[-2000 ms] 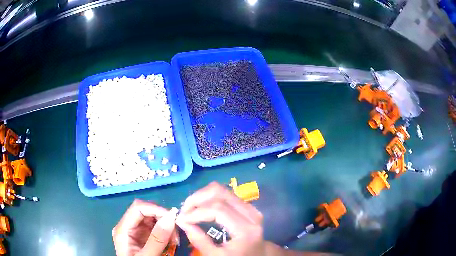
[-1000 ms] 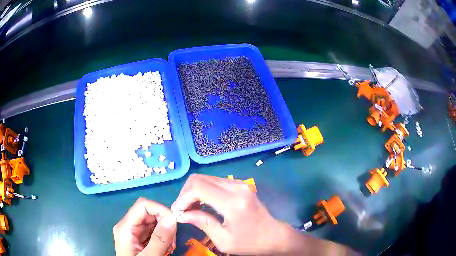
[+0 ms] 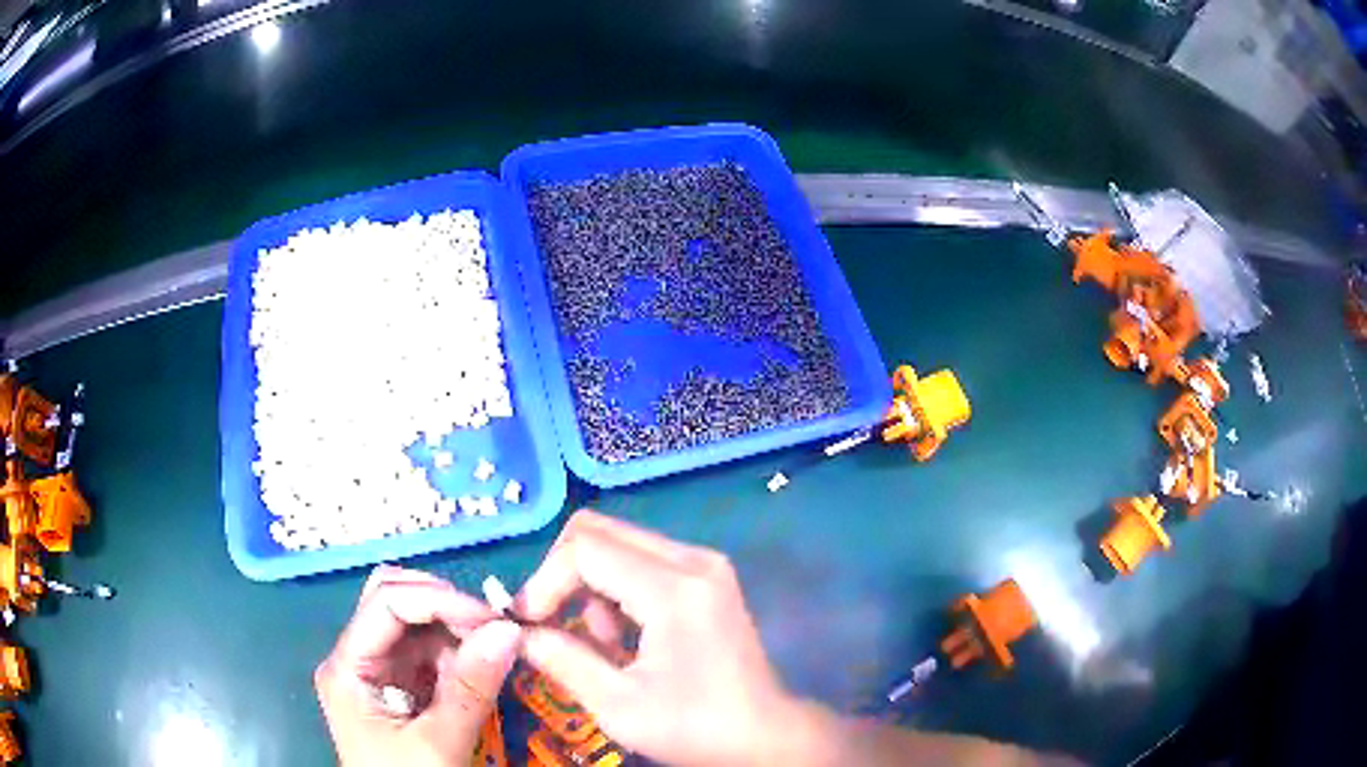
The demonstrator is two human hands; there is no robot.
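My left hand [image 3: 412,667] and my right hand [image 3: 652,644] meet fingertip to fingertip below the trays. A small white plastic piece [image 3: 498,593] shows between their fingertips, with a thin dark bit beside it. Another white piece [image 3: 396,700] lies in the curled fingers of my left hand. An orange connector housing [image 3: 562,719] shows below and between my hands, partly hidden by them. The blue tray of white parts [image 3: 255,562] stands beyond my left hand. The blue tray of dark parts [image 3: 862,360] touches it on the right.
Orange housings lie at the left edge [image 3: 57,510], right of the dark-parts tray [image 3: 937,409], at lower right [image 3: 994,622] and in a cluster at far right [image 3: 1151,322], beside a clear plastic bag [image 3: 1211,270]. A loose white piece [image 3: 777,481] lies below the dark-parts tray. A metal rail [image 3: 930,201] crosses behind.
My hands have shifted slightly left, and the white piece at the fingertips now shows more clearly. A white piece in my left hand has come into view. The trays sit slightly higher in view.
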